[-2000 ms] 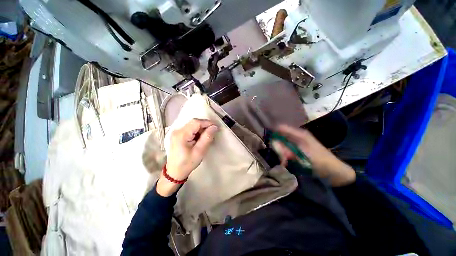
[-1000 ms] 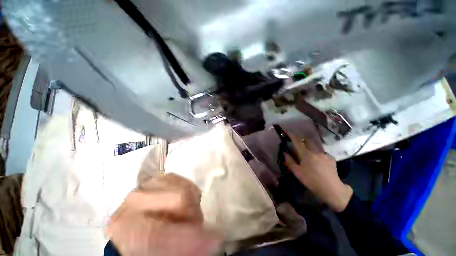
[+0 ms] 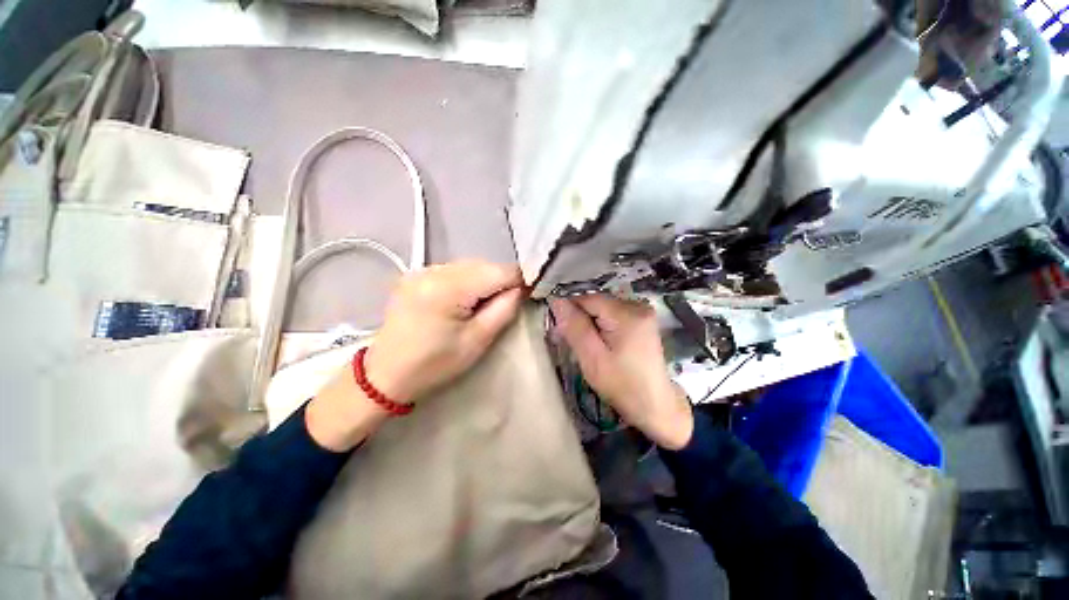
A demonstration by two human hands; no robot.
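Note:
A beige tote bag body lies in front of me, its lower end over my lap. My left hand, with a red bead bracelet, pinches the bag's top corner between thumb and fingers beside the sewing machine arm. My right hand is just right of that corner, fingers bent at the bag's edge. Green scissor loops show below my right hand; the blades are mostly hidden. Whether the right fingers hold the scissors, the cloth or both is hard to tell. The needle area is largely hidden behind the machine arm.
A beige handle loop lies on the mauve-grey bed beyond my left hand. Beige bags with a dark label lie at the left. A blue crate with beige cloth stands at the right. A metal bracket is right of my right hand.
The view has swung left and shows more of the bed. My left hand has moved up to the bag's corner and pinches it. My right hand has moved in close beside it; the scissors have turned downward.

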